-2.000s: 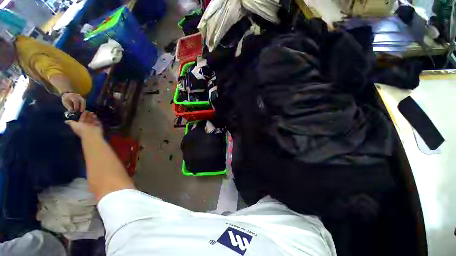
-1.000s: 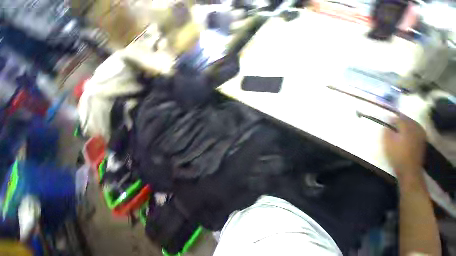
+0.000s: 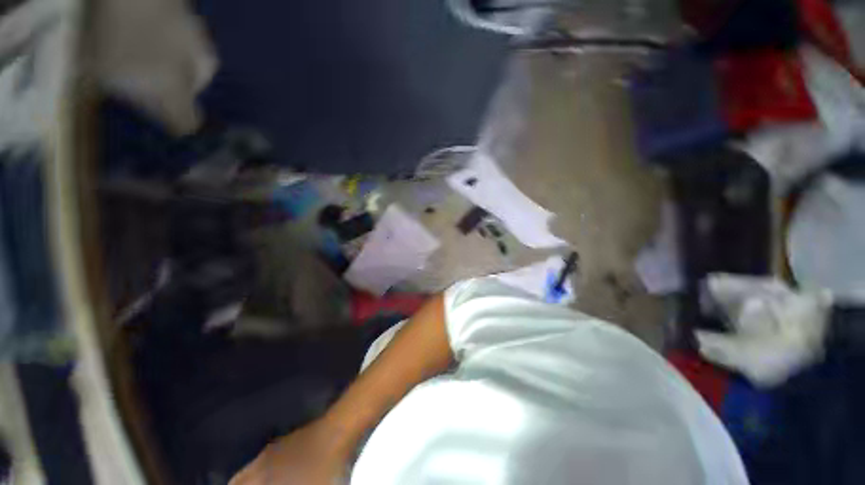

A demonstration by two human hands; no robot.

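Observation:
The view is blurred and looks down past my white sleeve to the floor. My right hand [image 3: 285,462] is at the lower left, cut off by the bottom edge, with its fingers hidden, so I cannot tell if it holds anything. My left hand is out of view. Nearest beyond the sleeve, a pale sheet [image 3: 392,251] and a long white piece [image 3: 507,206] lie on the floor. A small blue and black item [image 3: 560,281] shows beside the sleeve.
A curved table edge [image 3: 71,246] runs down the left, with dark space below it. A large dark blue-grey surface [image 3: 351,80] is at the top. Crumpled white cloth [image 3: 766,324] and a red bundle [image 3: 766,87] are on the right, beside bare floor [image 3: 607,161].
The view has swung from the white table and black heap to the floor on another side. My right hand, earlier over the table, now shows only partly at the bottom edge.

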